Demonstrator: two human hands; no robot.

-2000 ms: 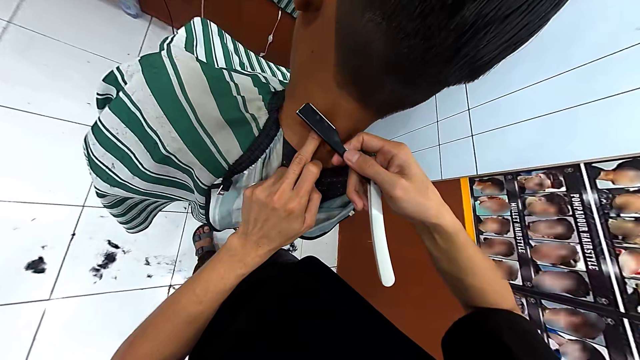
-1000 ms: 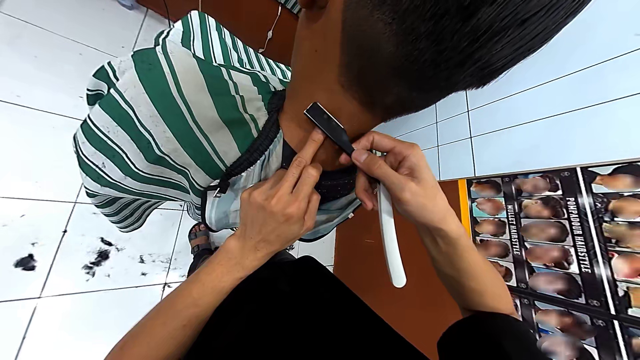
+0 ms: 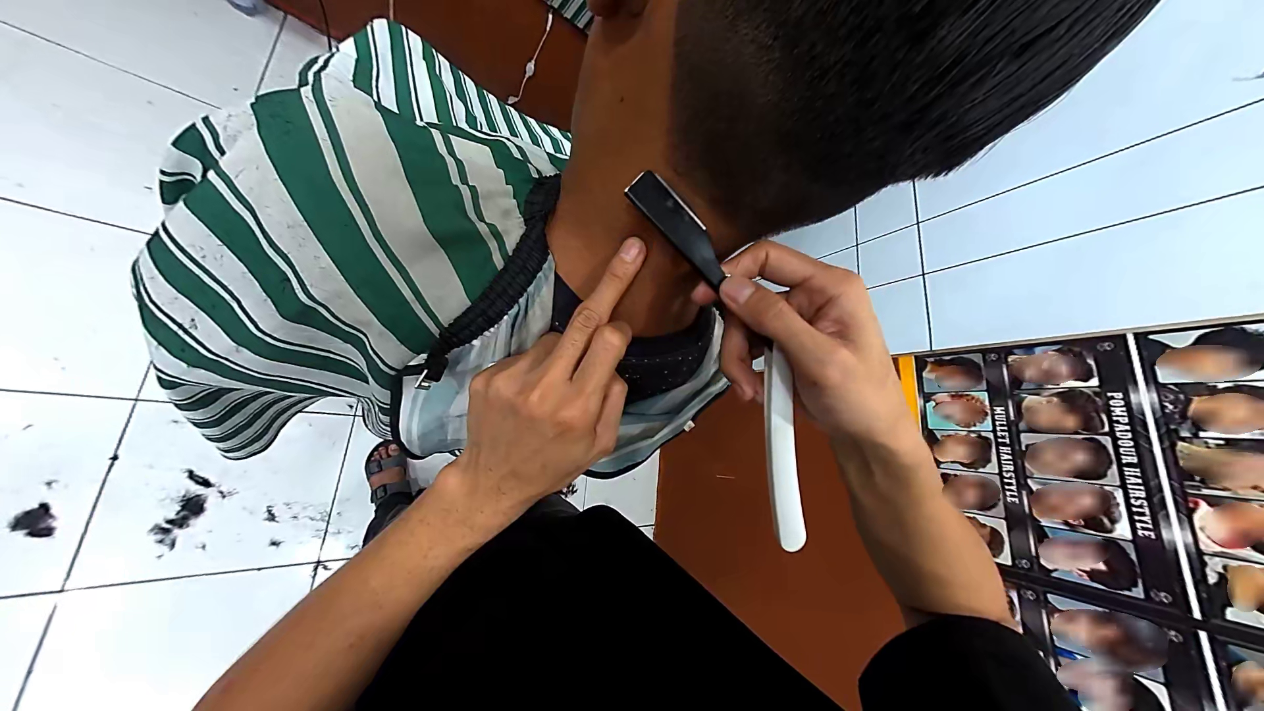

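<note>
Between the thumb and fingers of my right hand is a straight razor with a black blade holder and a white handle that hangs down. Its head lies against the side of a seated person's neck, just below the short-cut hairline. My left hand holds no tool; its extended index fingertip presses the neck skin just left of the razor, the other fingers partly curled. A green and white striped barber cape with a dark gathered collar covers the person, over a pale cloth at the neck.
Dark hair clippings lie on the white tiled floor at left, near the person's sandalled foot. A poster of hairstyles fills the lower right beside a brown surface. A thin white cable hangs at the top.
The razor head has shifted up the neck toward the hairline and now sits farther from my left index fingertip, which touched or nearly touched it before.
</note>
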